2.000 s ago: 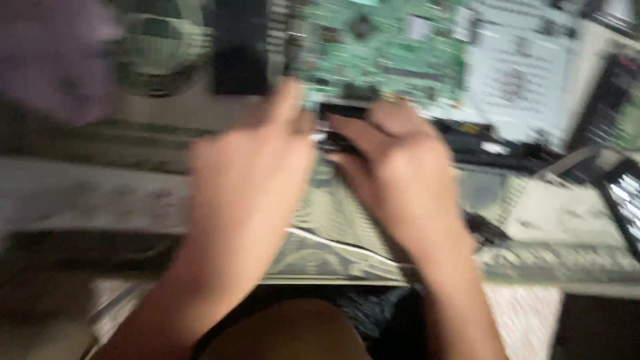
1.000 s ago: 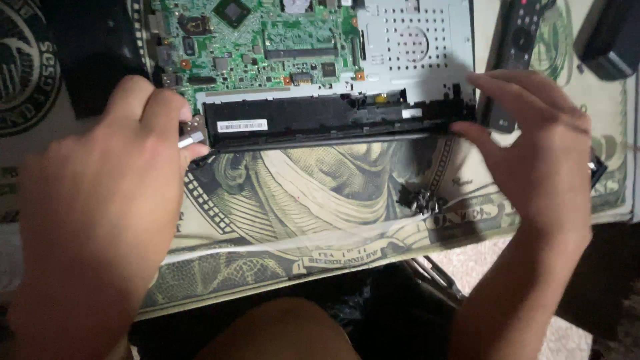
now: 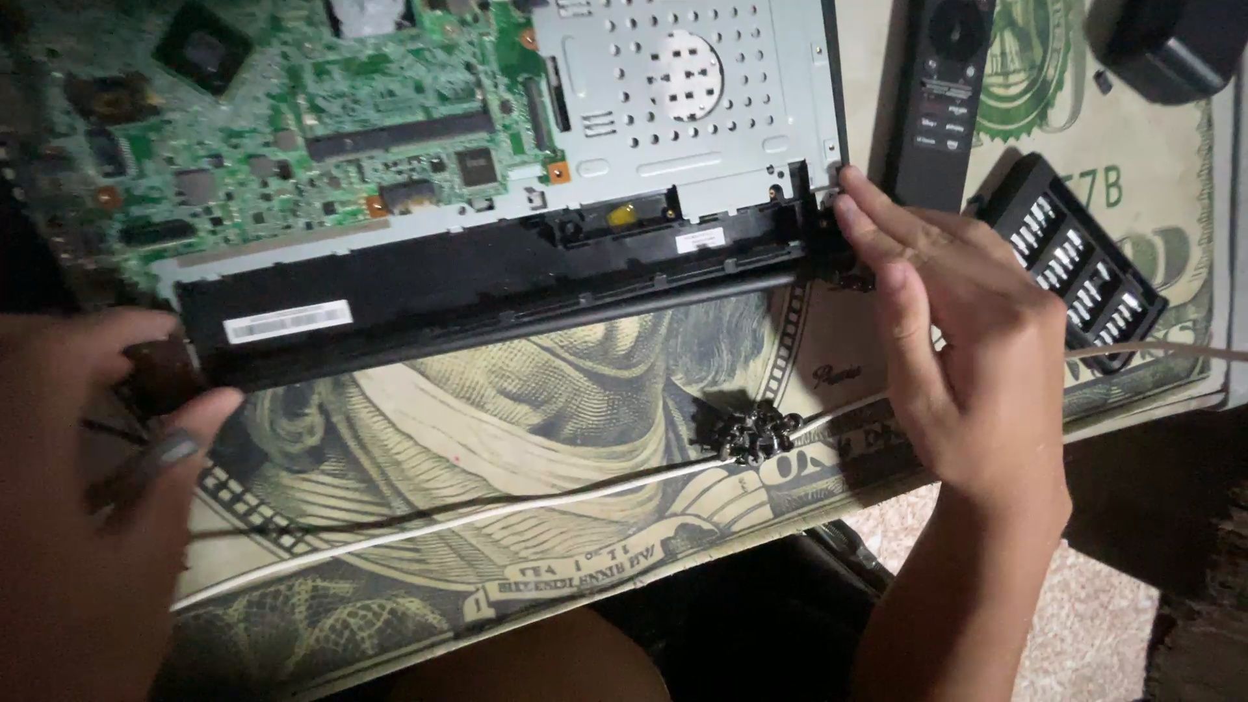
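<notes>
An opened laptop base with a black plastic edge lies across the upper left, its green circuit board and perforated metal plate exposed. My left hand is blurred at the laptop's lower left corner, thumb and fingers around a dark part there; whether that part belongs to the laptop I cannot tell. At the lower right corner my right hand rests its fingertips against the laptop's side edge, thumb apart. Below the laptop a small heap of black screws sits beside a white cable.
A remote control lies right of the laptop. Farther right are a black case of screwdriver bits and a black box-like object. The mat bears a banknote print, and its front edge runs above my legs.
The view has shifted and the laptop now sits tilted in it. Two seconds ago both hands were close together at the laptop's front edge; now they are apart at its two corners.
</notes>
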